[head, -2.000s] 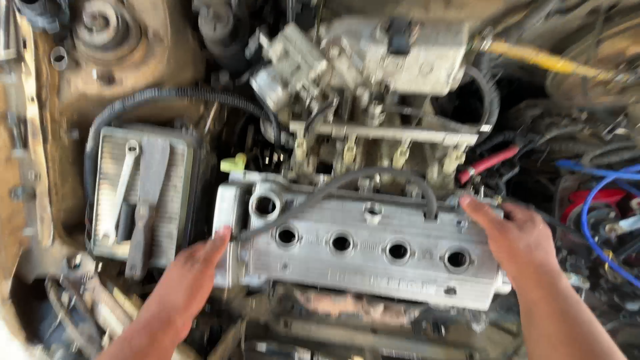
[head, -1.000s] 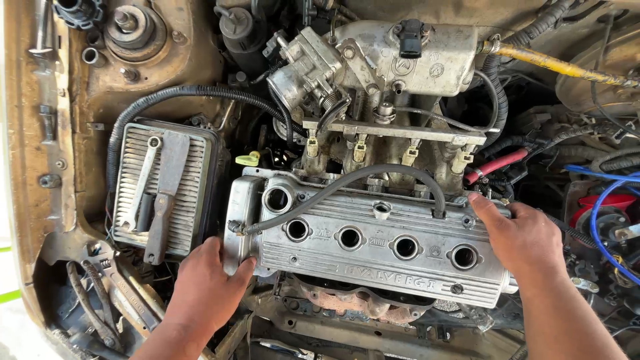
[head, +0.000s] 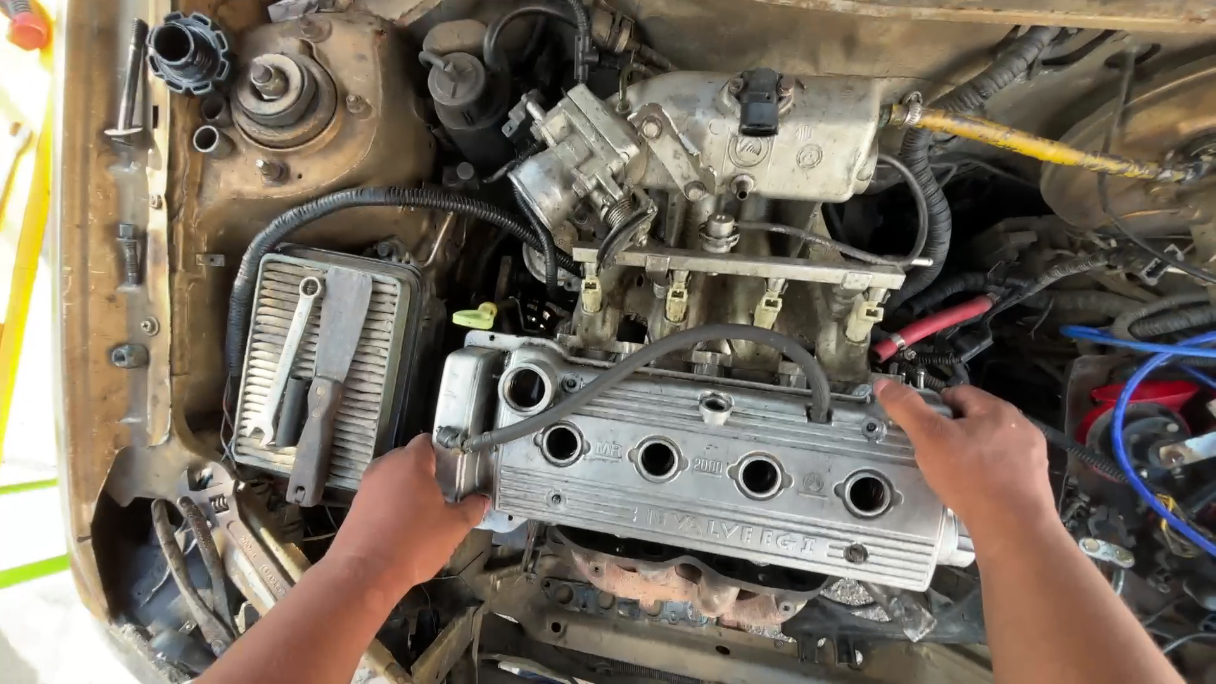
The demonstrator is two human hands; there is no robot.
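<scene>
A ribbed aluminium valve cover (head: 708, 465) lies on the engine between my hands, a grey rubber hose (head: 665, 366) arching over its top. My left hand (head: 418, 513) grips the cover's left end, thumb on the lower corner. At the opposite end, my right hand (head: 969, 456) holds the upper corner, its fingers partly hidden behind the edge. Four round holes run along the cover, with a larger filler opening at upper left. Above it sit the fuel rail (head: 741, 266) with its injectors and the cast intake manifold (head: 807, 133).
An air filter (head: 389, 370) at left bears a combination wrench (head: 294, 351) and a scraper (head: 342, 323). An adjustable wrench (head: 233, 541) lies below it. Blue cables (head: 1130, 408) loop at right. The exhaust manifold (head: 684, 584) shows beneath the cover.
Both hands stay on the ends of the valve cover. Its position on the engine has not plainly changed. The view has shifted slightly.
</scene>
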